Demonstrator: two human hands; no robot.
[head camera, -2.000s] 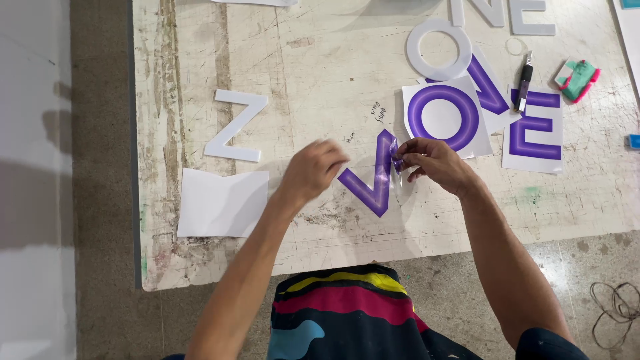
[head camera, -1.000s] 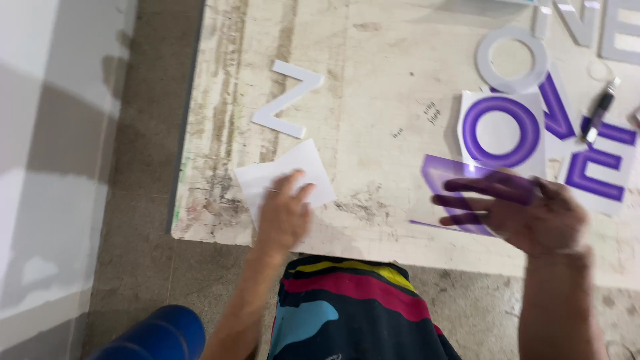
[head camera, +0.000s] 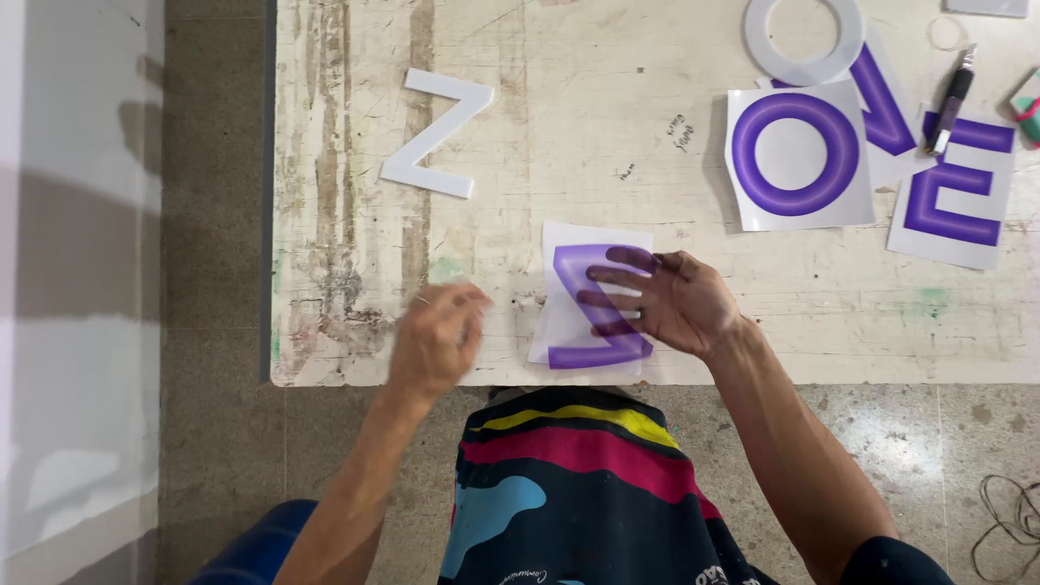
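A translucent purple letter decal (head camera: 597, 305) clings to the fingers of my right hand (head camera: 686, 301), which is turned palm up with its fingers spread. Beneath the decal lies a white backing sheet (head camera: 561, 231) near the table's front edge. To the left of the sheet is my left hand (head camera: 439, 333), slightly blurred, fingers partly curled and nothing visible in them. A white cut-out letter shaped like Z or N (head camera: 439, 134) lies on the table above my left hand.
At the right, a sheet with a purple O (head camera: 739, 175) overlaps another purple letter sheet (head camera: 890, 114), near a white O cut-out (head camera: 756, 41). A craft knife (head camera: 951, 101) rests on a purple E sheet (head camera: 946, 199). The worn white table's front edge (head camera: 853, 382) runs before me.
The white backing sheet has moved right from under my left hand to beneath the decal. My left hand has come off it. Two seconds ago the decal lay lower right of the white cut-out, my right hand at its edge.
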